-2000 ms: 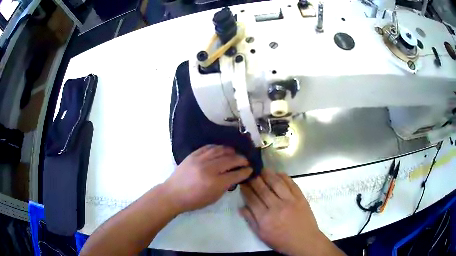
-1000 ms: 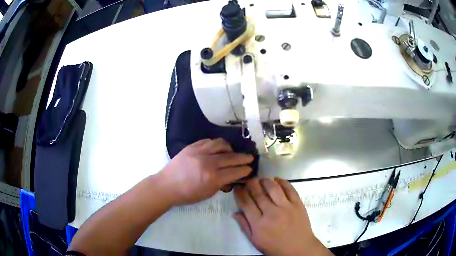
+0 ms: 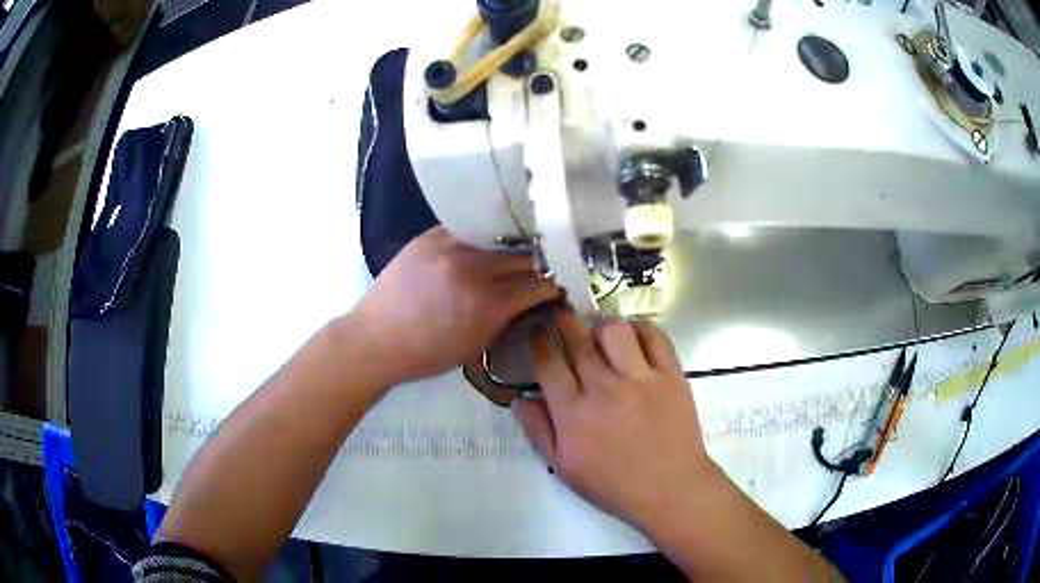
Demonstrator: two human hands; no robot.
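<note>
A dark pouch panel (image 3: 390, 171) with a thin pale zip line along its left edge lies under the head of the white sewing machine (image 3: 753, 137). My left hand (image 3: 439, 305) lies on the panel's near part, fingers by the needle area. My right hand (image 3: 622, 416) is just right of it, fingertips on the dark cloth in front of the presser foot. A curved dark edge with a pale line shows below my fingers. The needle and presser foot are mostly hidden by the white curved strip and my fingers.
A folded dark pouch (image 3: 135, 216) lies at the left on flat dark strips (image 3: 112, 393). Thread snips (image 3: 887, 416) with an orange handle lie at the right beside a black hooked cord (image 3: 838, 456). Blue-edged bins (image 3: 952, 530) show below the white table (image 3: 268, 182).
Both hands have moved up close to the needle area. The near part of the panel has turned, and a curved edge now shows between them. The whole view has shifted slightly.
</note>
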